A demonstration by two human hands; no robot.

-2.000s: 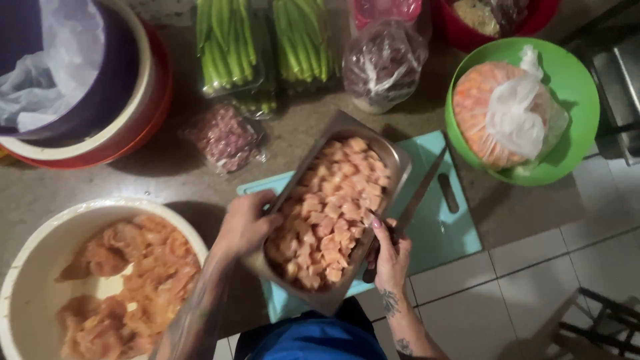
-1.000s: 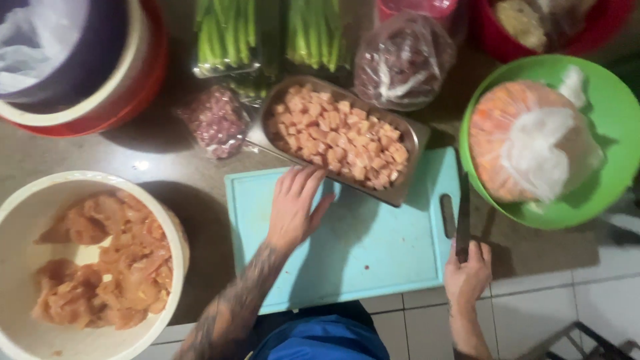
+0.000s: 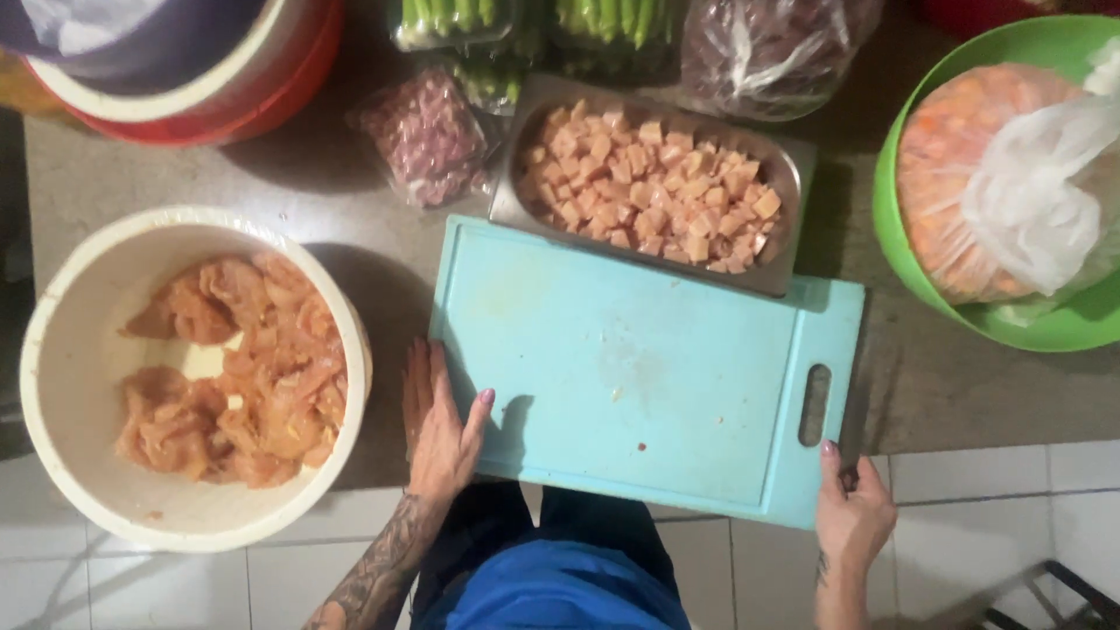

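A light-blue plastic cutting board [image 3: 612,376] lies in front of me with a few small scraps on it. My left hand [image 3: 444,420] rests at its left edge, fingers extended and thumb over the board. At the lower right corner, my right hand [image 3: 856,503] is closed around the handle of a knife [image 3: 862,394], whose blade lies along the board's right edge, partly hidden. Behind the board, a steel pan [image 3: 652,184] of diced raw meat, apparently chicken, overlaps its far edge. To the left, a large white tub [image 3: 197,376] contains raw meat pieces.
A bag of ground or chopped meat [image 3: 429,136] lies left of the pan. Packed green vegetables [image 3: 612,22] and a dark-filled plastic bag [image 3: 770,52] are behind. A green bowl [image 3: 901,227] with a bagged orange food is at right; stacked tubs [image 3: 201,114] stand upper left.
The steel pan, held over the board two seconds ago, now rests at its far edge. My left hand has moved from beside the pan to the board's left edge. The knife stays in my right hand.
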